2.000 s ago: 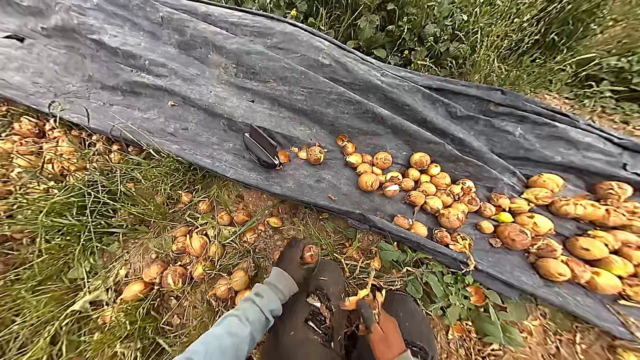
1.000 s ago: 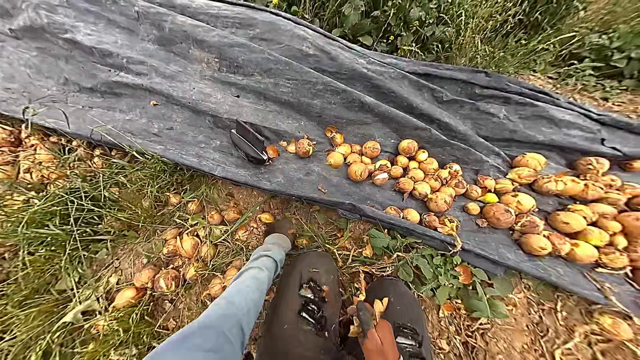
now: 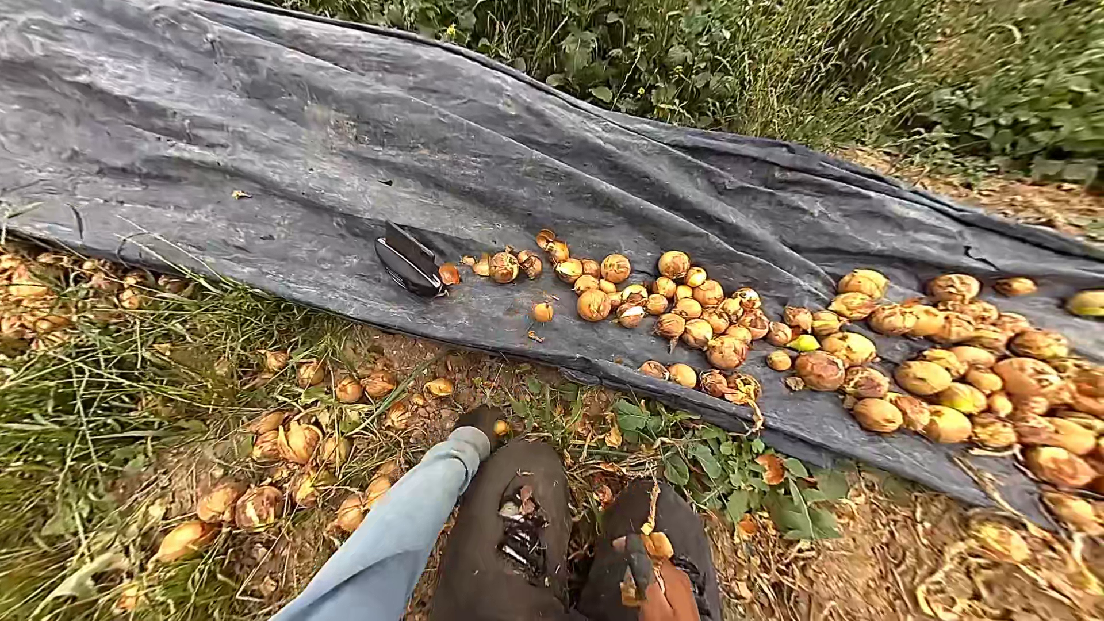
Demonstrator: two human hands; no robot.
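Note:
My left hand (image 3: pixel 483 424), dark and partly hidden past the blue sleeve, is by the ground beside my knee, with a small onion (image 3: pixel 501 428) at its fingers. Above my other knee, low in the view, my right hand (image 3: pixel 662 595) is closed around a tool (image 3: pixel 638 565) with a dark, flat part; dry onion skin and stalk (image 3: pixel 657 543) stick out by it. Loose onions (image 3: pixel 297 442) lie in the grass and soil to the left. Many more onions (image 3: pixel 707 315) rest on the dark sheet (image 3: pixel 285 164) in front of me.
A black case (image 3: pixel 409 260) lies on the sheet beside the nearest onions. The sheet's near edge runs just past my knees. Green weeds (image 3: pixel 798 500) grow between it and my right knee, and tall grass (image 3: pixel 733 60) lines its far side. A larger onion heap (image 3: pixel 992 371) lies at right.
The onion held in my left hand two seconds ago is no longer seen there. A small onion now lies on the sheet below the row, where none showed a second ago.

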